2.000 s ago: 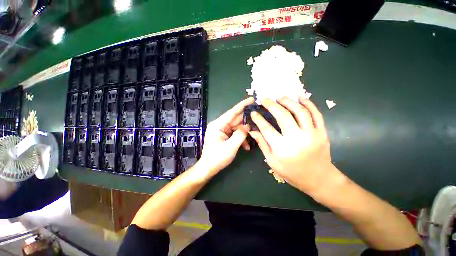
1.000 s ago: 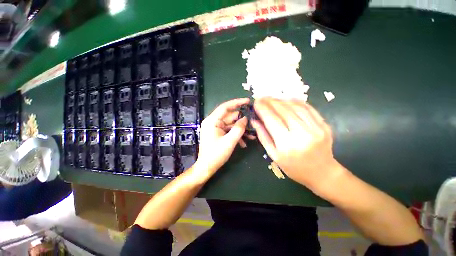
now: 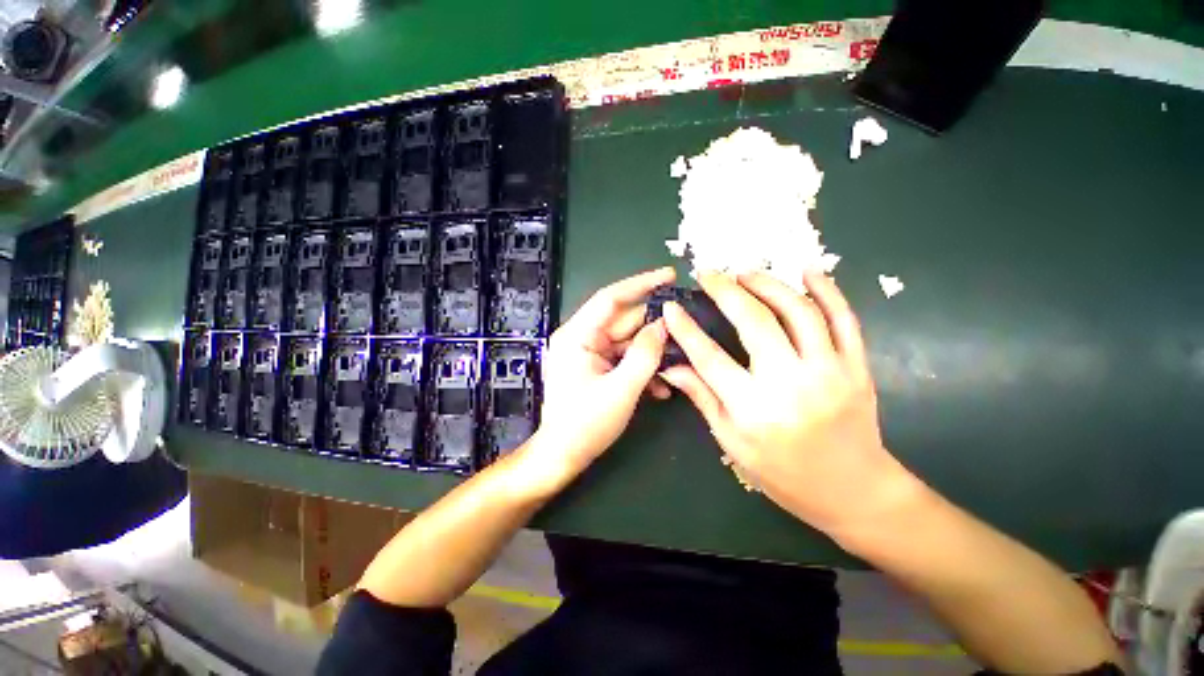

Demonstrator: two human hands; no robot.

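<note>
A black phone housing (image 3: 714,325) is held between both hands near the bench's front middle. My left hand (image 3: 601,376) grips its left end with thumb and fingers. My right hand (image 3: 788,392) lies over its right part, fingertips on it and the palm hiding much of it. Whether a small part is between the fingertips cannot be told. A black blister tray (image 3: 556,172) to the left holds three rows of housings; its top right pocket has none.
A cream-white scrap heap (image 3: 753,205) lies just beyond my hands. Small scraps (image 3: 739,473) lie nearer me. A white bent piece (image 3: 868,135) and a dark slab (image 3: 948,60) are beyond, right. A white fan (image 3: 79,403) stands left. A brown box (image 3: 284,539) is below the edge.
The view has shifted slightly. One second ago my right fingers were bunched at the housing's left end; now they are spread over it and more of its black surface shows.
</note>
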